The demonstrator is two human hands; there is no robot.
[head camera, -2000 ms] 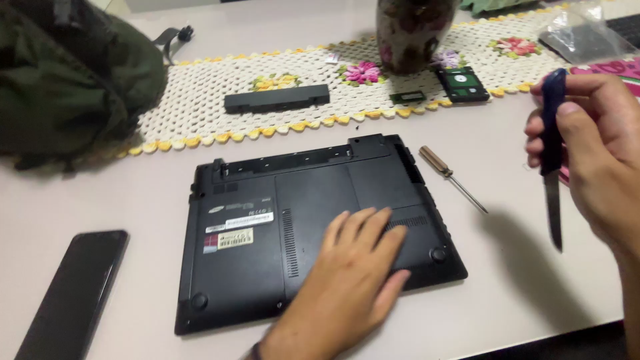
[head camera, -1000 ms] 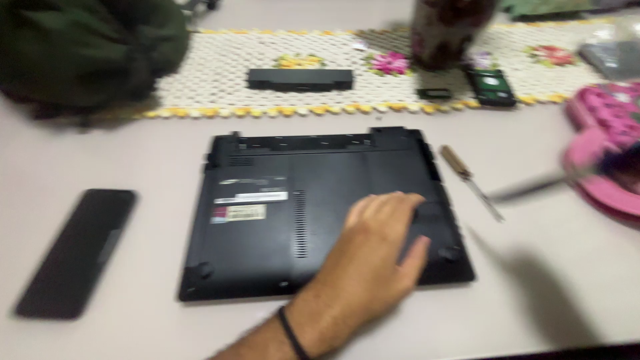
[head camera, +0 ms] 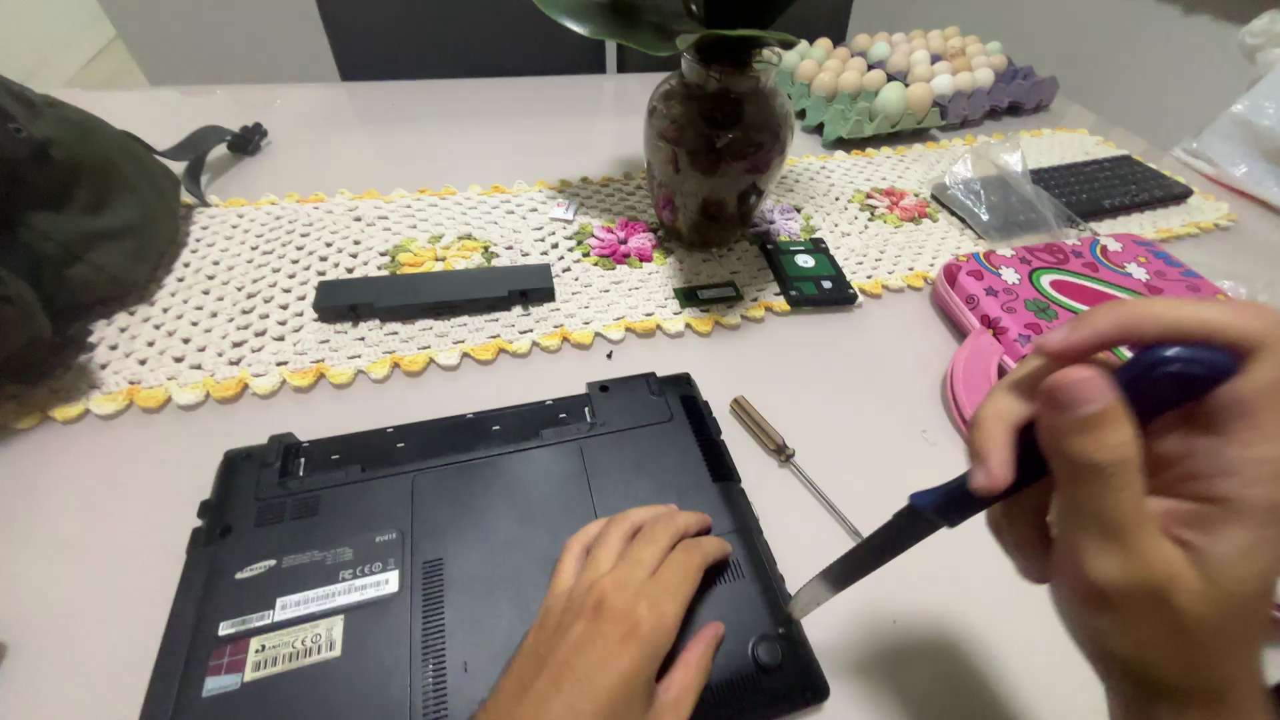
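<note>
A black Samsung laptop (head camera: 500, 500) lies upside down, its battery bay exposed along the far edge. My left hand (head camera: 630, 600) rests on the right part of its underside, fingers a little spread, holding nothing. My right hand (head camera: 1130, 480) grips the blue handle of a knife (head camera: 870, 560). The blade slants down to the left, its tip at the laptop's right edge near the round rubber foot. Just right of the laptop lies a screwdriver (head camera: 765, 430) with a brownish handle, the end of its shaft close behind the blade.
On a crocheted runner (head camera: 240, 290) are a laptop battery (head camera: 435, 291), a memory module (head camera: 708, 294), a hard drive (head camera: 810, 272), a vase (head camera: 715, 150) and a keyboard (head camera: 1110, 187). A pink case (head camera: 1080, 275) lies right, egg trays (head camera: 870, 115) behind, a dark green bag (head camera: 80, 220) left. A tiny screw (head camera: 610, 355) lies beyond the laptop.
My right hand has brought the knife from beside the laptop to its right edge. My left hand stays on the underside. The view has shifted, and the phone at the left is out of view.
</note>
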